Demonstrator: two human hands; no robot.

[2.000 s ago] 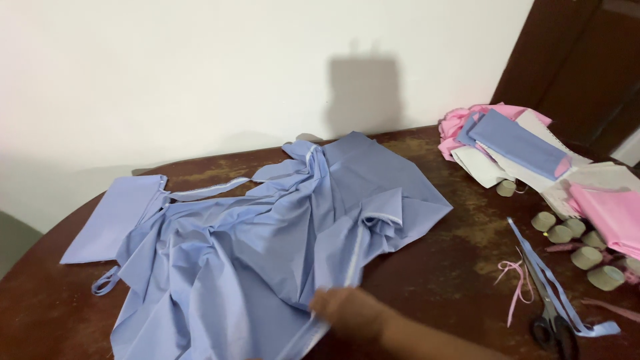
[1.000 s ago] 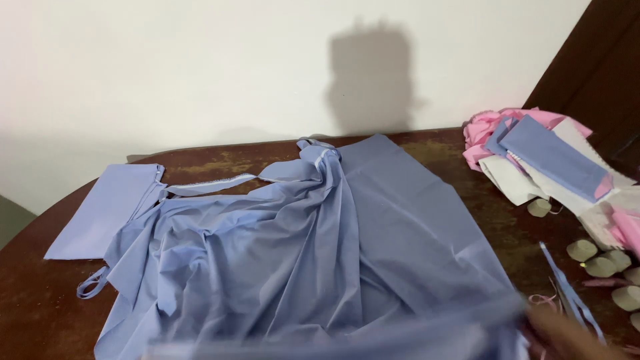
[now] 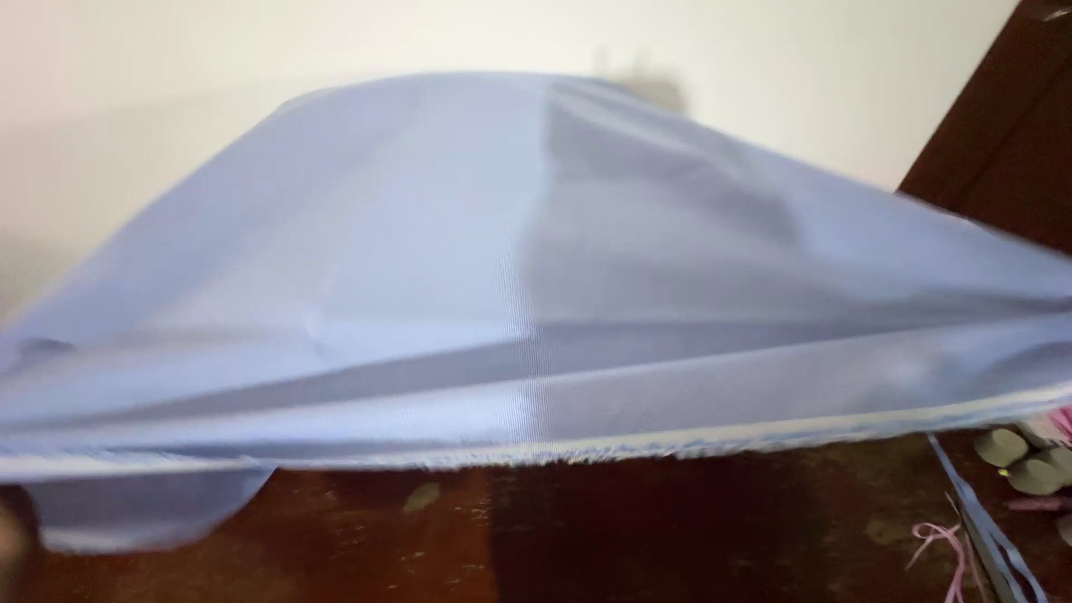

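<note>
A wide sheet of light blue fabric [image 3: 435, 251] is stretched in the air across nearly the whole head view, its top edge billowing against the wall. Its lower edge is frayed and whitish. At the lower left edge of the view, part of my left hand [image 3: 15, 536] shows, dark and blurred, beside the cloth; its fingers cannot be made out. My right hand is out of view, past the right edge, where the folds of the cloth draw together.
The dark brown wooden table [image 3: 586, 528] shows below the cloth. At the right lie blue fabric strips [image 3: 988, 519], a thin pink strip [image 3: 950, 553], several roundish grey-green objects [image 3: 1001, 448] and a bit of pink fabric [image 3: 1062, 425]. A dark wooden door or panel [image 3: 997, 134] stands behind.
The blue fabric, lying bunched on the table before, is now raised and spread wide. My right hand, seen on the cloth two seconds ago, has gone out of view; part of my left hand now shows.
</note>
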